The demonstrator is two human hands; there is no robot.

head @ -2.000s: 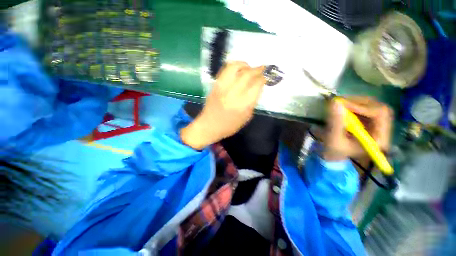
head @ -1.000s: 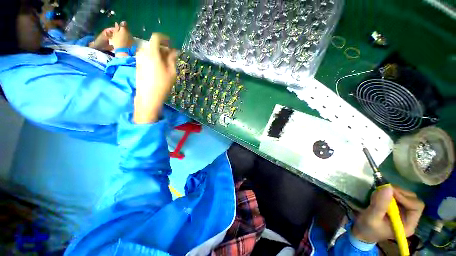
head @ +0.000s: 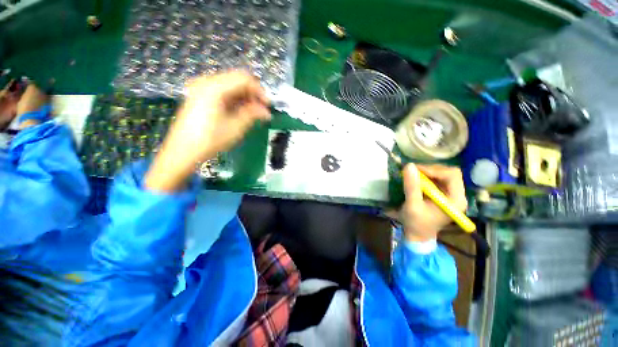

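Observation:
My right hand (head: 431, 200) holds the yellow soldering iron (head: 444, 203), its metal tip pointing up-left at the right end of the pale work plate (head: 305, 177). The dark round disc (head: 330, 162) lies on the plate and nothing touches it. A dark strip of fine pieces (head: 278, 150) lies at the plate's left end. My left hand (head: 220, 112) is raised left of the plate, fingers bent together near the perforated white strip (head: 325, 115). It is blurred, and I cannot tell whether it holds a small part.
Rows of small assemblies (head: 118, 132) lie left, partly behind my left arm. Behind are the blister tray (head: 210, 34) and round fan guard (head: 373, 93). The beige pot (head: 447, 122) and blue soldering station (head: 484, 142) stand right. Another person's hand (head: 30, 101) shows far left.
The view has swung right. My left hand has come from over the rows of assemblies towards the plate and white strip. My right hand still holds the iron by the plate's right end.

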